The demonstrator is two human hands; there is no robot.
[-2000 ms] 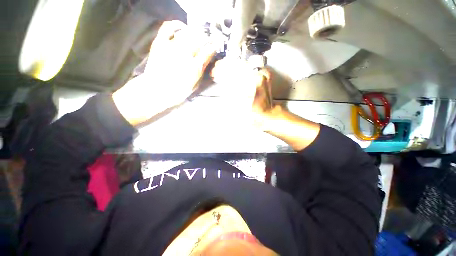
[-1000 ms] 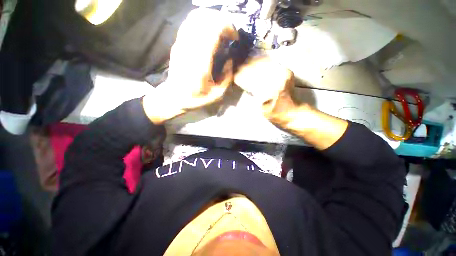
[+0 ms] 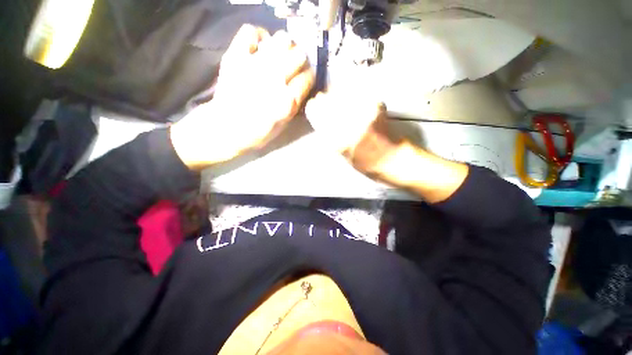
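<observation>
My left hand (image 3: pixel 260 97) is at the needle area, just left of the machine's metal parts, its fingertips on a narrow dark strip (image 3: pixel 321 64). My right hand (image 3: pixel 357 125) is close beside it on the right, fingers bent, its fingertips at the strip's lower end. Glare washes out both hands, so the exact grip of the right is hidden. The needle parts (image 3: pixel 294 10) show at the top edge. A dark round fitting (image 3: pixel 370 23) sits right of them. Dark cloth (image 3: pixel 152 52) is spread at the upper left.
A glowing lamp (image 3: pixel 61 31) is at the upper left. Scissors with a red and a yellow loop (image 3: pixel 533 158) lie at the right by a turquoise tray (image 3: pixel 578 184). A pale curved flap (image 3: pixel 478 48) is right of the needle. A dark grey heap (image 3: pixel 59 142) hangs at the left.
The view has shifted. The dark bunched cloth between my hands a second ago now shows as a narrow upright strip, and my left hand is more spread on the left.
</observation>
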